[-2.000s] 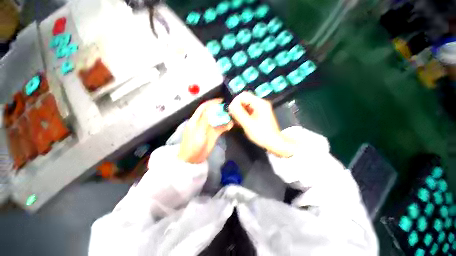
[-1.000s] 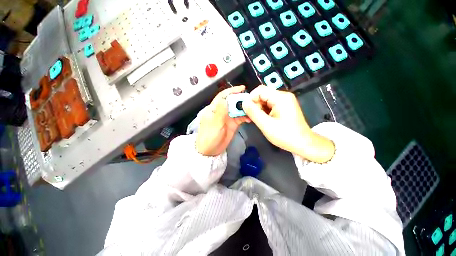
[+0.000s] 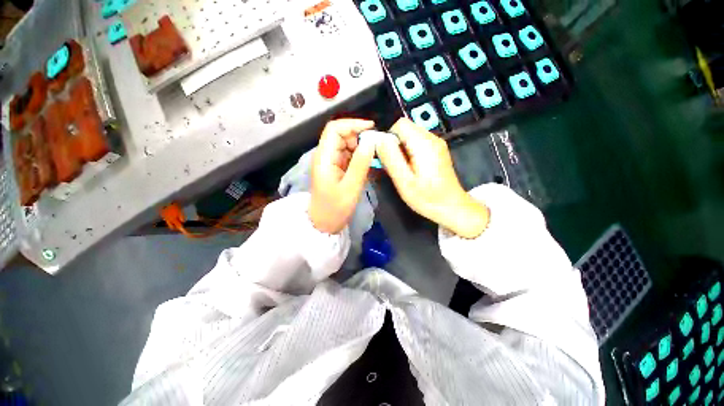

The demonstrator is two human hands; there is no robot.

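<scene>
My left hand (image 3: 340, 170) and my right hand (image 3: 422, 170) meet above my lap, near the machine's front right corner. The thumbs press side by side on a teal housing (image 3: 376, 163), of which only a small edge shows below the thumbs. A dark edge shows at the fingertips. The fingers hide the rest, so I cannot tell whether the round black part sits in the opening. Both hands are bare and hold the housing between them.
The pale machine (image 3: 214, 151) with a red button (image 3: 328, 86) and orange-brown nests (image 3: 75, 131) is at left. A black tray (image 3: 476, 119) of teal housings is ahead right. A dotted sheet (image 3: 613, 279) and another black tray (image 3: 627, 369) are at lower right.
Both thumbs have come together over the housing, which showed its face and dark centre before. The view has shifted, bringing more of the lower-right tray into sight.
</scene>
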